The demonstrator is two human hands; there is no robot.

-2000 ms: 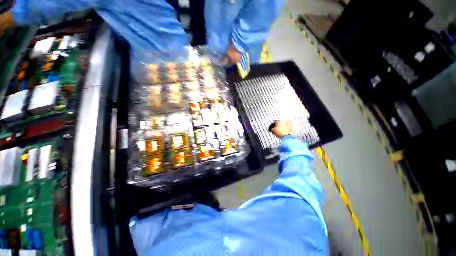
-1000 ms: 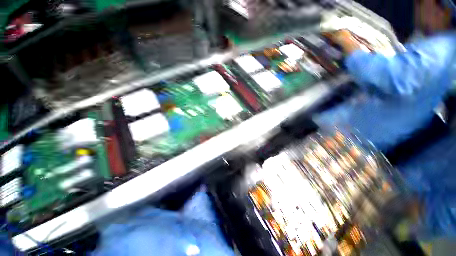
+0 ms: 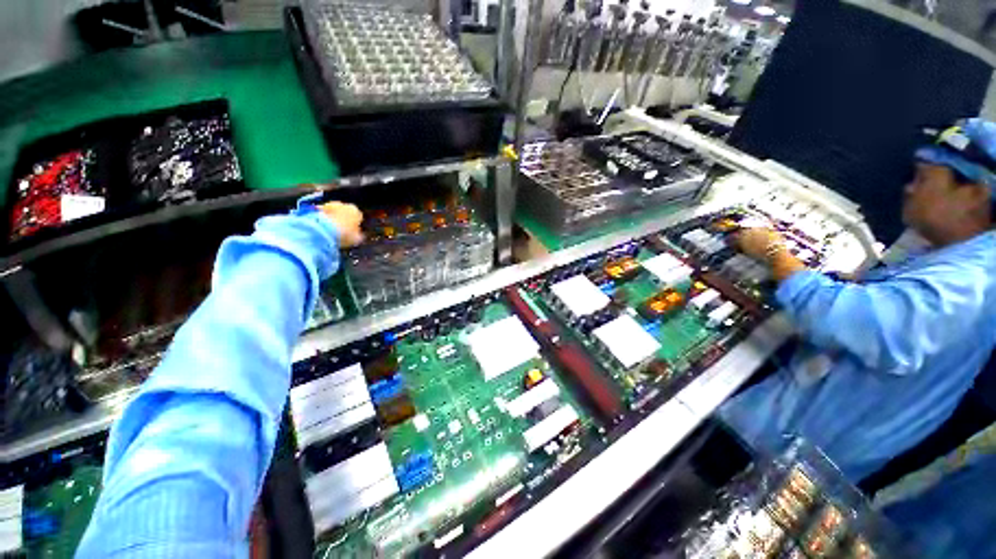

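Note:
My left hand [image 3: 343,222] reaches over the line to the lower shelf, at the left end of a clear plastic tray of orange-wound parts [image 3: 426,257]. Its fingertips are small and partly hidden, so I cannot tell if they hold anything. My right hand is out of the picture. A green circuit board [image 3: 459,420] with white blocks, blue parts and an orange-yellow part lies in its carrier in front of me. A dark red crossbar [image 3: 581,377] divides it from another board [image 3: 644,317] at the right.
A silvery-white rail [image 3: 639,453] runs along the near edge. Another person [image 3: 874,317] in blue works at the far right of the line. Another clear tray of parts [image 3: 803,513] is low at the right. The upper shelf holds a divided parts box [image 3: 131,164] and a black-framed tray [image 3: 399,55].
The view has swung from the low trays to the line and shelves. My left arm now extends to the shelf tray. My right hand, earlier over the ridged tray, is out of view.

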